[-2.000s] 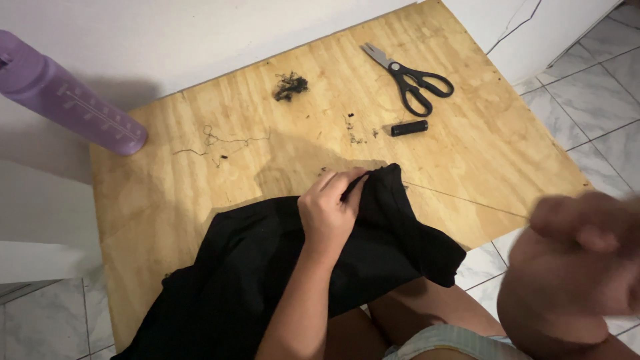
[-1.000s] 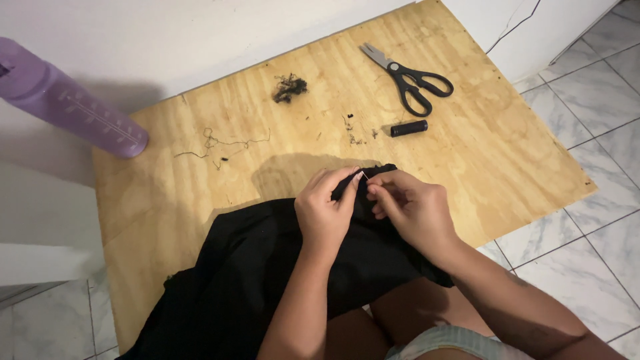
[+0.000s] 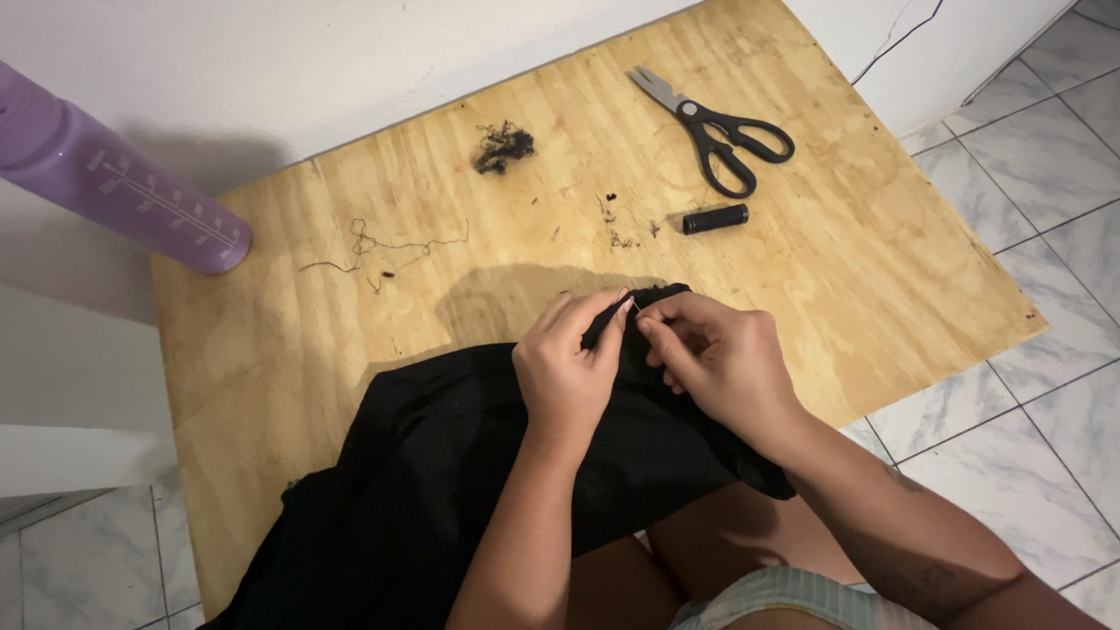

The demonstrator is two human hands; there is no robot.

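Note:
Black fabric (image 3: 437, 437) lies over the near edge of the wooden table and my lap. My left hand (image 3: 573, 354) pinches a folded edge of it between thumb and fingers. Just to the right, my right hand (image 3: 722, 350) holds a thin sewing needle (image 3: 637, 308) between thumb and index finger, close to my left fingertips at the cloth's edge. Any thread on the needle is too fine to make out. A black thread spool (image 3: 716, 219) lies beyond my right hand, near black-handled scissors (image 3: 717, 131) with their blades together.
A tangled clump of dark thread (image 3: 504, 147) lies toward the back of the wooden table (image 3: 262, 367). Loose thread (image 3: 385, 247) and small scraps (image 3: 621, 232) are scattered nearer. A purple bottle (image 3: 131, 184) stands at the left, by the wall.
My right hand was out to the right, away from the fabric, two seconds back; it came in to the cloth's edge beside my left hand, which has kept its grip there.

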